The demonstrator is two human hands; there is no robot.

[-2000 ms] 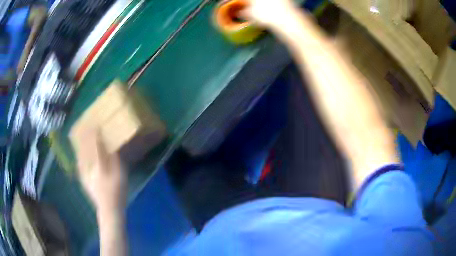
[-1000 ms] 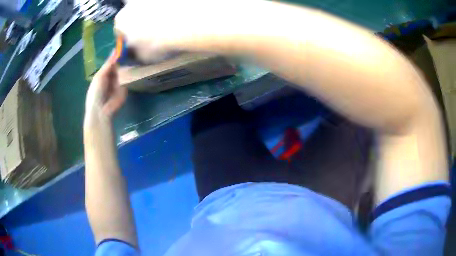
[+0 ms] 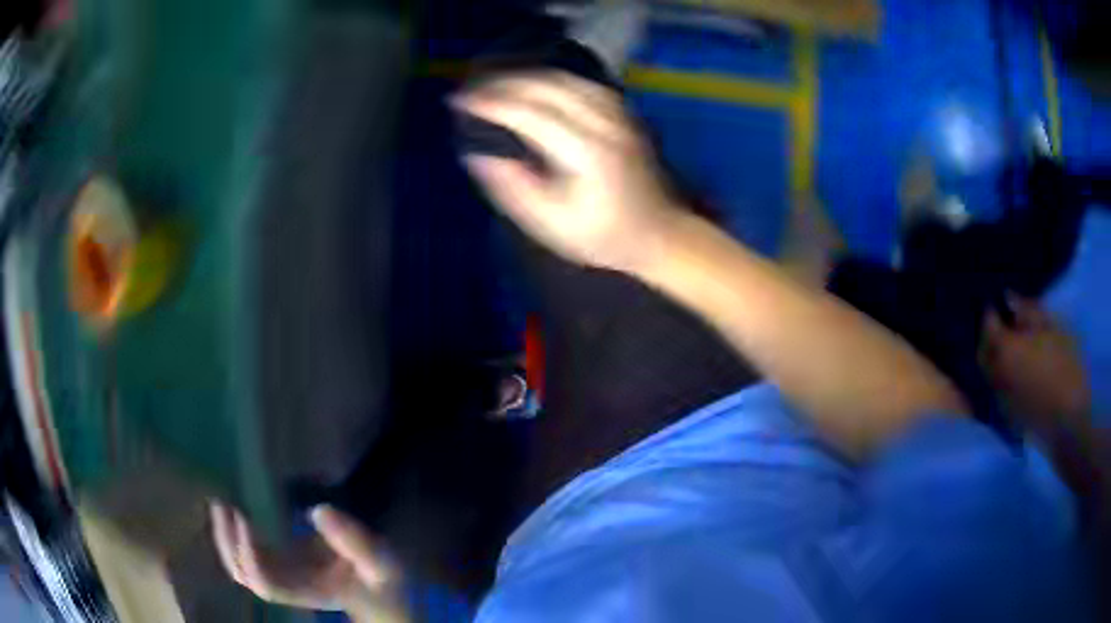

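Observation:
The frame is strongly blurred. My right hand (image 3: 579, 177) is bare, raised beside the table with its fingers apart, and holds nothing. My left hand (image 3: 299, 566) is low at the table's near edge, fingers and thumb apart, with nothing seen between them. A brown cardboard carton (image 3: 128, 566) lies on the table just left of it, partly cut off by the frame; whether the fingers touch it is unclear. The tape dispenser (image 3: 116, 256), with orange hub and yellowish roll, rests on the green mat, away from both hands.
The green table mat (image 3: 195, 134) runs along the left, with blurred black-and-white packs (image 3: 49, 566) at its far side. The blue floor (image 3: 719, 134) has yellow lines. At the right are dark shapes and another person's arm (image 3: 1036, 365).
My view has swung round. My right hand has left the tape dispenser, which now rests on the mat, and moved off the table. My left hand is lower in the view, beside the carton.

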